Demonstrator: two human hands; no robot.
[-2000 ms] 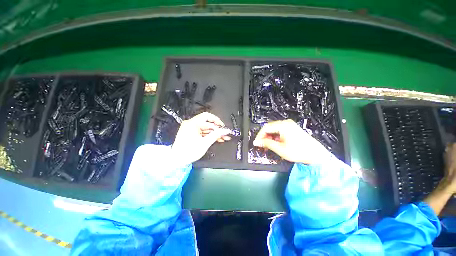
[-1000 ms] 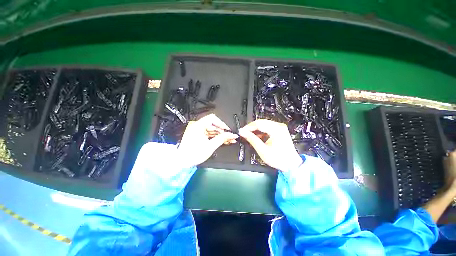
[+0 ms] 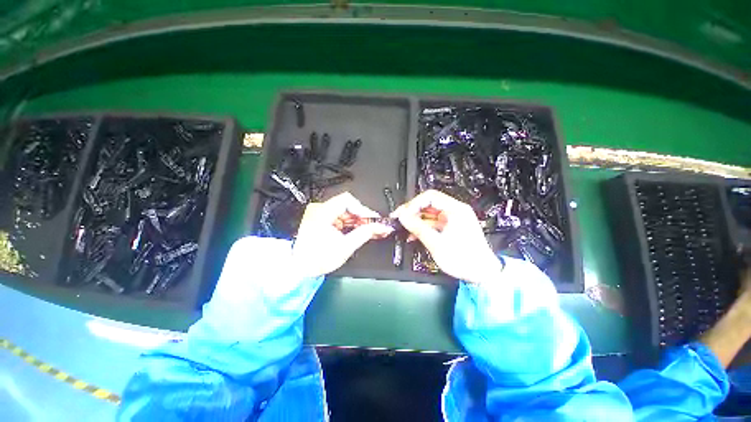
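My left hand and my right hand meet at the fingertips above the near middle of the divided parts tray. A small dark plastic part is pinched in my left fingers. My right fingertips touch its right end; whether they hold a small metal part cannot be told. Black plastic housings fill the right compartment in a loose heap. Fewer black oblong parts lie in the left compartment. Pale gold bits show at the near edge of the right compartment.
The left parts tray holds loose black parts, with gold bits at its far left. The right parts tray holds black parts in close rows. A neighbouring worker's hand reaches there. A green surface borders the trays.
My right hand has moved left from the right compartment's near edge and now meets my left hand. In the last second both hands have stayed nearly in place.
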